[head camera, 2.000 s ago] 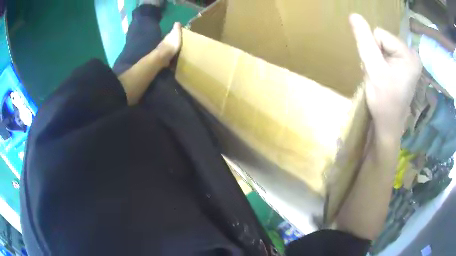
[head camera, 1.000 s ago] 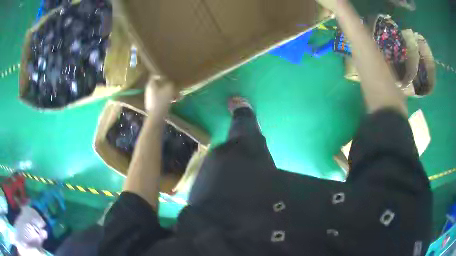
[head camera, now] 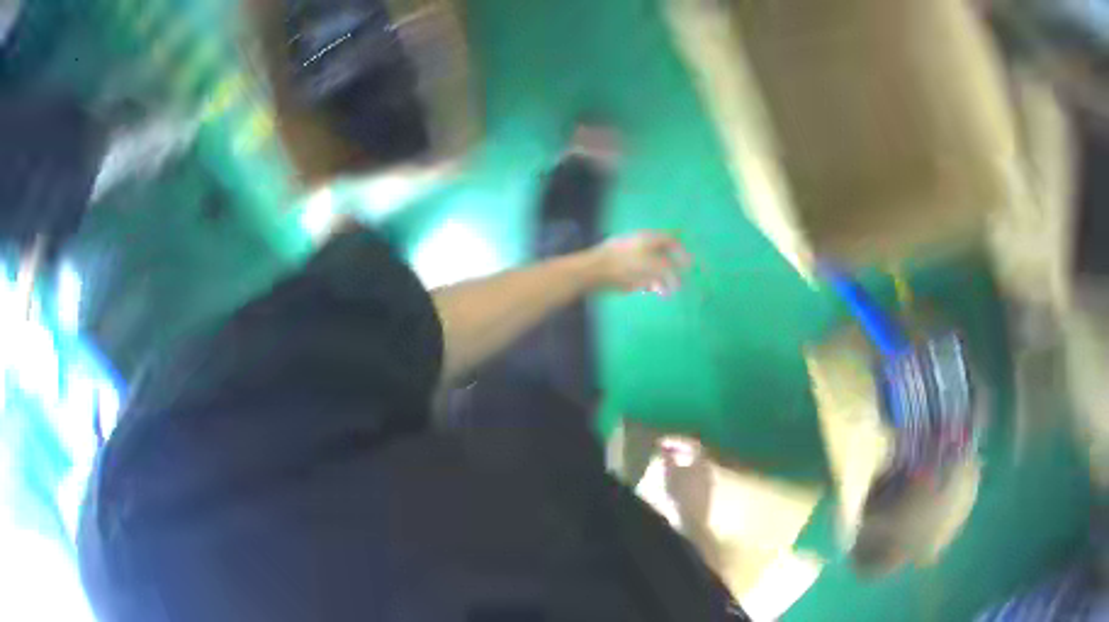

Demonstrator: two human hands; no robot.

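Note:
The whole view is blurred. My left hand is near the middle, over the green floor, with fingers loosely apart and nothing seen in it. My right hand shows faintly at the lower centre, against a small open tan carton; whether it grips the carton is unclear. A large open carton stands at the upper right, its inside bare where visible, with neither hand on it. The scale display is just below it, joined by a blue bracket.
A carton of black parts is at the upper left. A low carton is below the display, its contents blurred. My leg crosses the green floor. More cardboard is along the right side.
My hands have let go of the large carton, which now stands at the upper right. My left hand has moved right and is empty; my right hand is lower. The view has turned.

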